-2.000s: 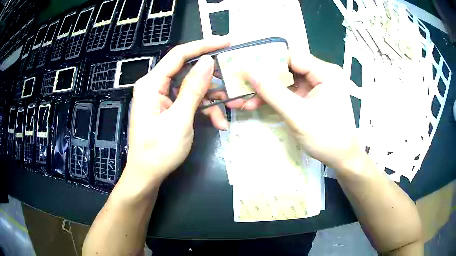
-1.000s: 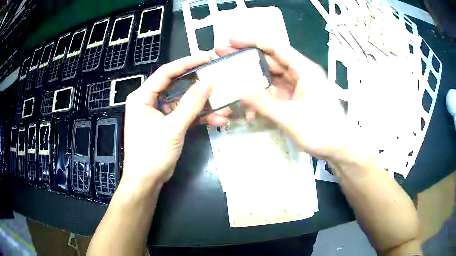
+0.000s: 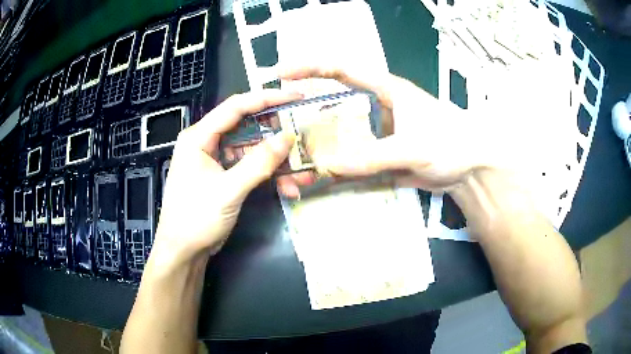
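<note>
My left hand (image 3: 207,173) grips the keypad end of a dark phone front housing (image 3: 266,123), which lies sideways in the air above the bench. My right hand (image 3: 408,135) is at its screen end, with fingers behind the frame and the thumb side over the window. A pale cream screen adhesive (image 3: 340,124) covers the screen window; a light strip shows at its left edge near my left thumb. The right fingertips on the adhesive are blurred. Below the hands lies a whitish adhesive sheet (image 3: 360,249) with yellowish marks.
A black blister tray (image 3: 83,181) at left holds rows of housings, several with pale screen borders. A waste sheet with window holes (image 3: 250,26) lies behind my hands. More waste sheets (image 3: 581,138) and a scrap pile (image 3: 491,31) are at right. A white object (image 3: 623,117) is at the right edge.
The adhesive's left edge now shows a lifted or bent strip by my left thumb. My right hand has turned more sideways over the window. The view has shifted slightly, so bench items appear further left.
</note>
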